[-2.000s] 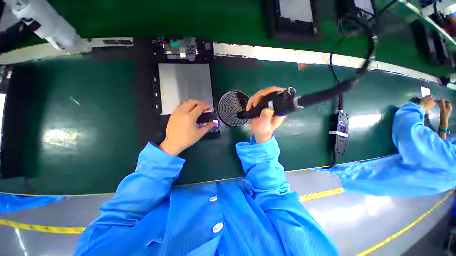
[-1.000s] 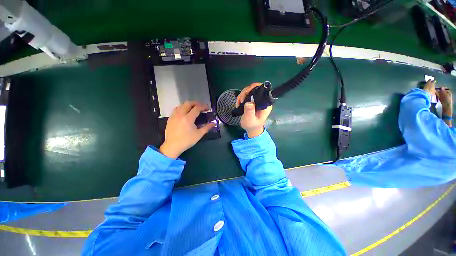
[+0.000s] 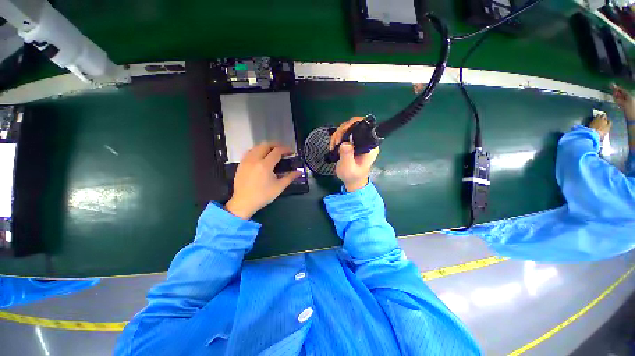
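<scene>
An open black tablet-like unit (image 3: 301, 132) lies on the green bench, with a pale battery panel (image 3: 256, 124) in its middle and a circuit board (image 3: 245, 74) at its far end. My left hand (image 3: 262, 176) rests on its near right part, thumb and fingers around a small black piece (image 3: 287, 165); whether it is loose or part of the unit I cannot tell. My right hand (image 3: 355, 161) grips a black electric screwdriver (image 3: 362, 136) over a round mesh-patterned dish (image 3: 317, 149), right of the unit. The screwdriver's tip is hard to make out. No screws are discernible.
A black inline box with a white band (image 3: 477, 182) lies at right, its cable running up. Beyond the pale rail (image 3: 376, 75), more units (image 3: 391, 22) lie on the green conveyor. Another unit (image 3: 8, 177) is at the left edge. Another person's blue sleeve (image 3: 583, 170) is at right.
My right hand and the screwdriver have moved left, further over the dish, since the oldest frame. My left hand has stayed on the unit. The conveyor units at the top have shifted slightly left.
</scene>
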